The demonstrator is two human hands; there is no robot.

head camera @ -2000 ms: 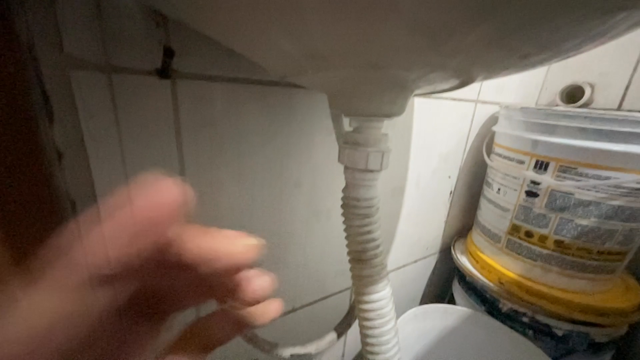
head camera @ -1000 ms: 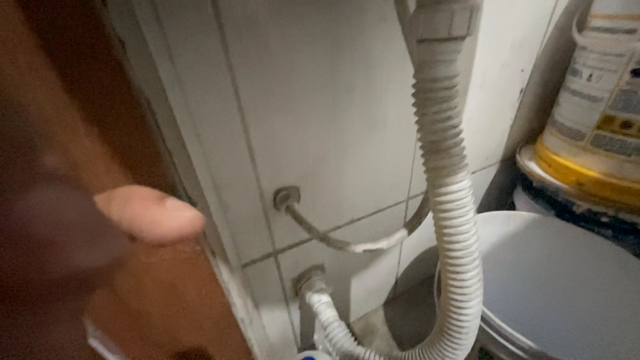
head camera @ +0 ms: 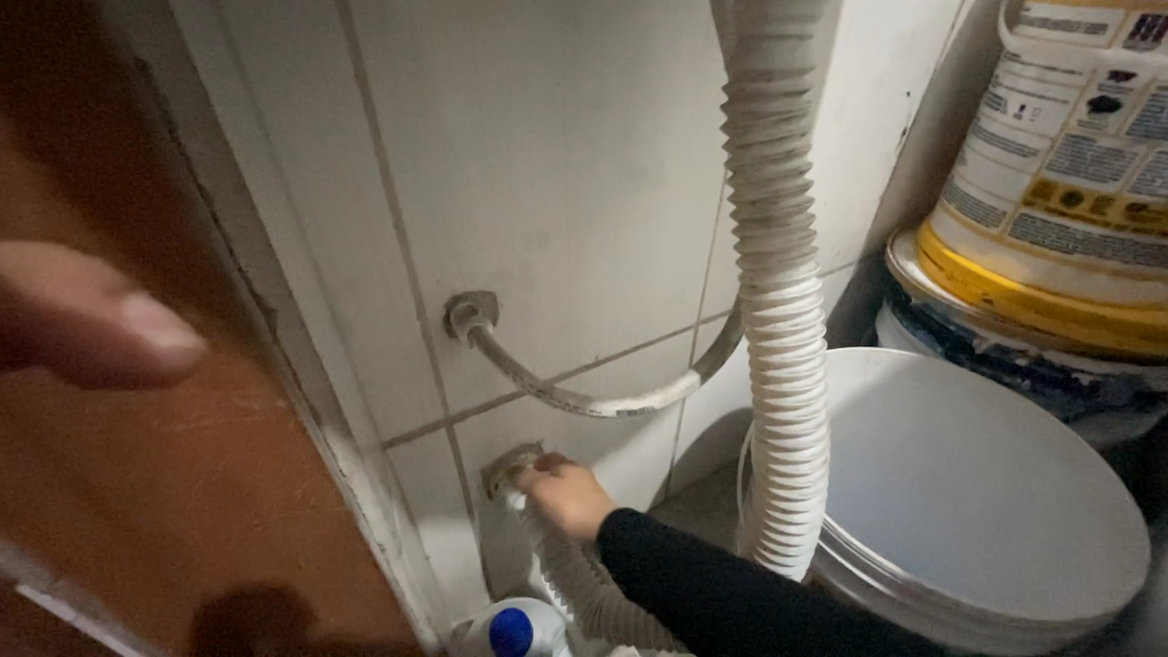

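Note:
A white corrugated drain hose (head camera: pixel 785 365) hangs down at right of centre and curves back to a wall outlet (head camera: pixel 511 465) low in the tiled wall. My right hand (head camera: pixel 566 497), in a black sleeve, reaches in from the lower right, its fingers closed on the hose end at that outlet. Part of the outlet is behind the fingers. Above it, a thin flexible water hose (head camera: pixel 593 401) runs from a wall fitting (head camera: pixel 470 315) and passes behind the drain hose. At the left edge, one finger of my left hand (head camera: pixel 100 319) shows in front of brown wood, touching nothing visible.
A large white bucket (head camera: pixel 985 484) stands right of the drain hose. Behind it, a labelled bucket with a yellow rim (head camera: pixel 1013 283) is stacked on another container. A bottle with a blue cap (head camera: pixel 511 631) sits at the bottom. A brown wooden door or panel (head camera: pixel 164 474) borders the left.
My right hand has come into view and onto the hose end at the wall outlet. The view has dropped from the basin's underside to the lower wall.

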